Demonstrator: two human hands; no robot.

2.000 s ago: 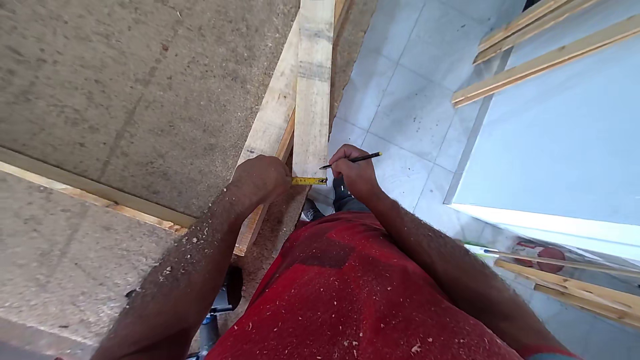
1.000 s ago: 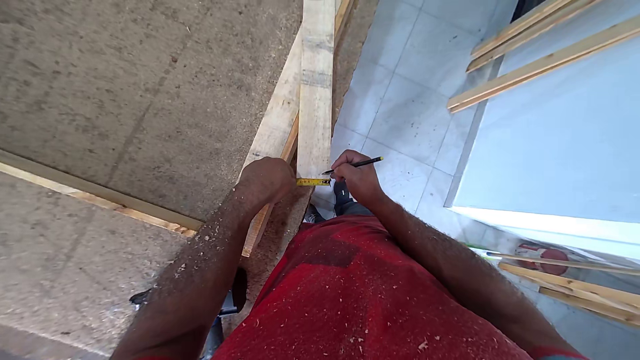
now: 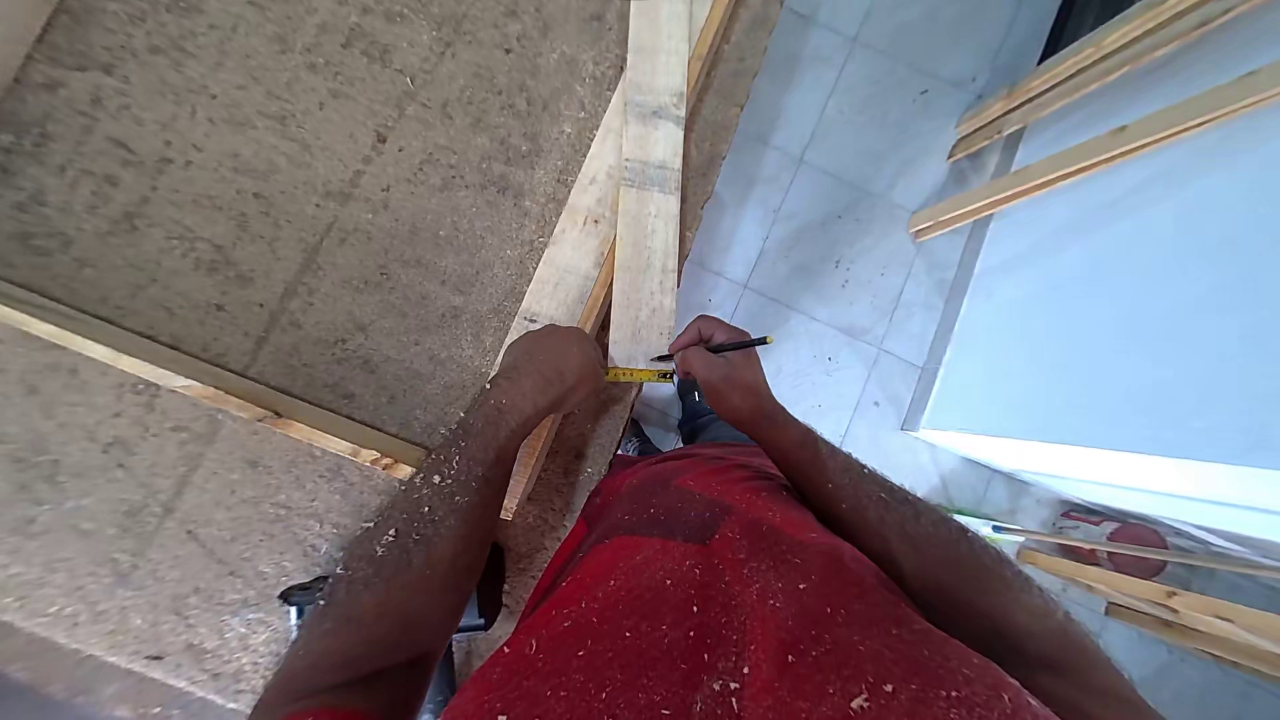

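A pale wooden board (image 3: 650, 220) runs away from me, its near end between my hands. Across that end lies the yellow blade of a tape measure (image 3: 640, 375). My left hand (image 3: 552, 368) is closed at the blade's left end; the tape's case is hidden, presumably inside the fist. My right hand (image 3: 722, 368) grips a dark pencil (image 3: 738, 346) with a yellow end, its tip at the board's face near the right edge, just above the blade. Under this board, a second wooden board (image 3: 570, 260) slants beneath my left hand.
A particleboard sheet (image 3: 300, 200) with sawdust lies under the boards, and a timber strip (image 3: 210, 385) crosses it at left. Tiled floor (image 3: 850, 220) shows beyond its right edge. More timber strips (image 3: 1090, 150) rest over a pale blue panel (image 3: 1130, 310) at right. A dark-handled tool (image 3: 305, 592) is partly hidden by my left arm.
Both hands stay at the board's near end, with the tape blade across it throughout. The pencil tip has shifted slightly over the wood.
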